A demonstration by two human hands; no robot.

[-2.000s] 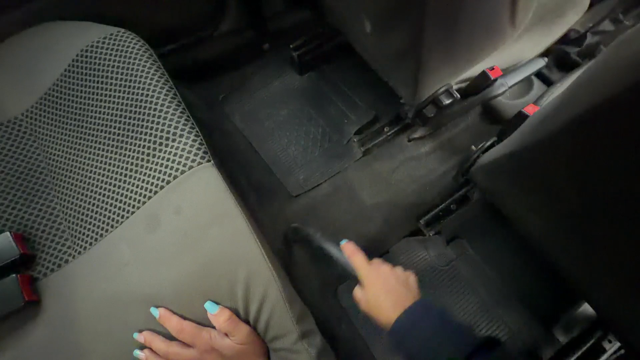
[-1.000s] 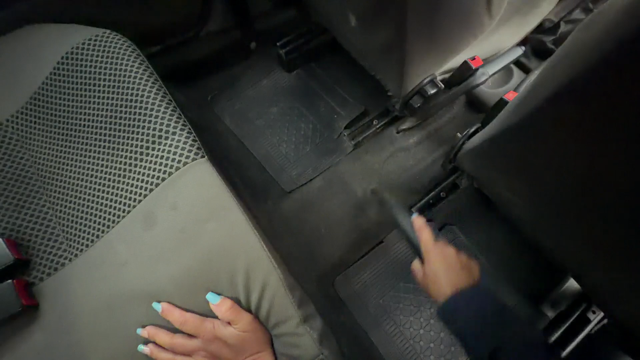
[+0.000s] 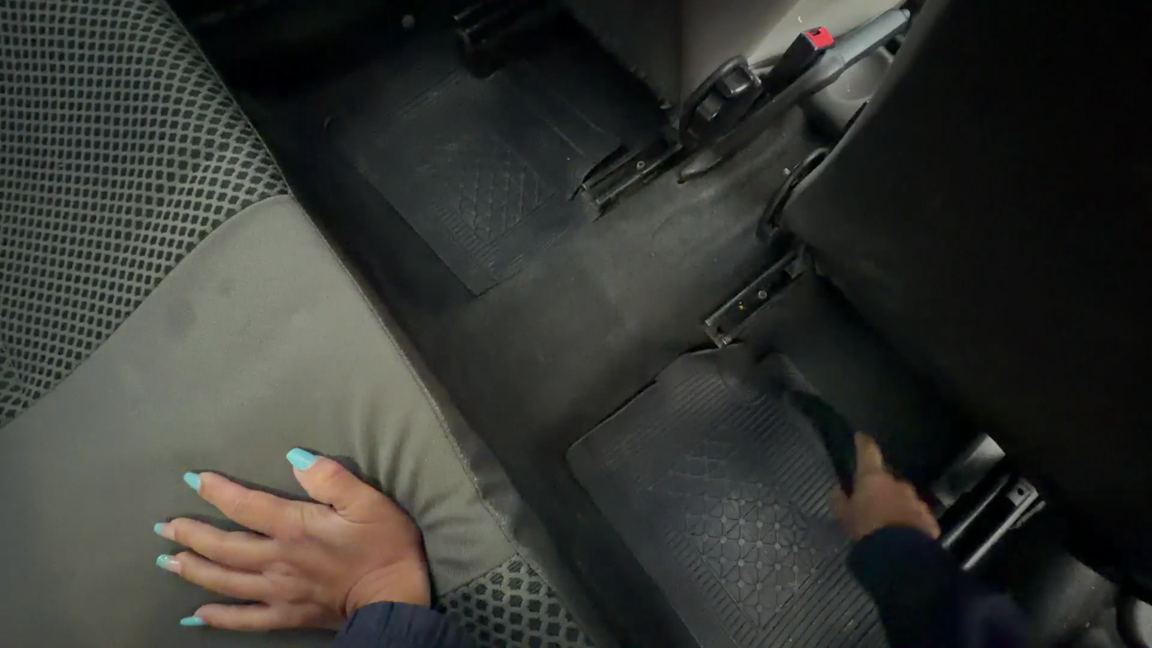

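Observation:
My left hand [image 3: 310,544] lies flat, fingers spread, on the grey fabric rear seat cushion [image 3: 252,333] at the lower left. Over the near rubber floor mat [image 3: 747,531], my right hand [image 3: 882,499] grips a dark, elongated tool [image 3: 826,427], perhaps a brush; it is blurred and its far end blends into the dark mat. That end is near the mat's upper corner, close to a metal seat rail [image 3: 751,297]. The fingers of my right hand are partly hidden by motion blur.
A second rubber floor mat [image 3: 486,189] lies beyond the carpeted floor tunnel [image 3: 576,306]. The handbrake lever [image 3: 832,63] and a red-buttoned seat belt buckle [image 3: 814,40] are at the upper right. A dark front seat back [image 3: 999,207] overhangs the right side.
My right hand and its tool have moved right, from the carpeted tunnel to over the near mat. My left hand stays spread on the seat. The view has shifted.

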